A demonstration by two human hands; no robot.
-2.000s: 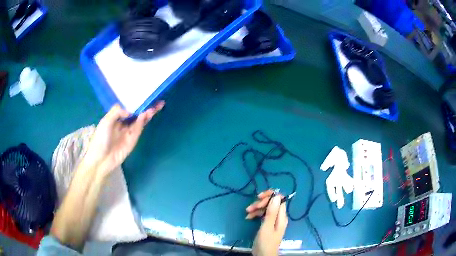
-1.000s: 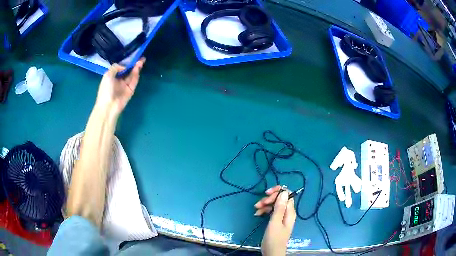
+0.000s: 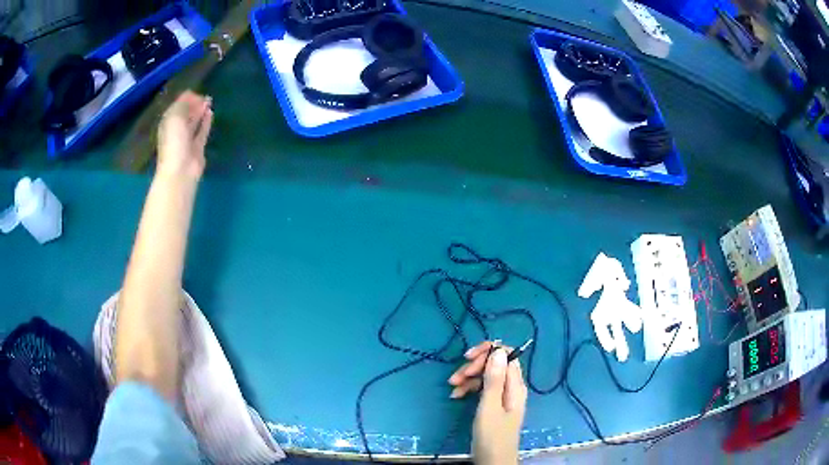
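My left hand (image 3: 184, 132) is stretched out over the dark green belt at the upper left, blurred, touching no tray; nothing shows in it. My right hand (image 3: 491, 377) is at the lower middle over the bench, its fingertips closed on the audio plug (image 3: 519, 350), whose silver tip points up and right. A second small metal tip shows at the fingertips. The black test leads (image 3: 473, 300) lie tangled on the bench beyond this hand. A blue plastic tray (image 3: 382, 121) with a white liner holds black over-ear headphones (image 3: 398, 77) and a glossy black bundle (image 3: 332, 14).
More blue trays with headphones stand at the upper left (image 3: 130, 97) and right (image 3: 627, 171). White gloves (image 3: 612, 304) lie beside the test box (image 3: 665, 295). Power supply (image 3: 773, 354) and beige instrument (image 3: 759, 259) stand at right. Bottle (image 3: 38, 211), fan (image 3: 47, 381) and striped cloth (image 3: 214, 390) are left.
My left hand has let go of the tray it held; that tray now stands at the upper left. The hand is empty-looking and further up. My right hand still holds the plug.
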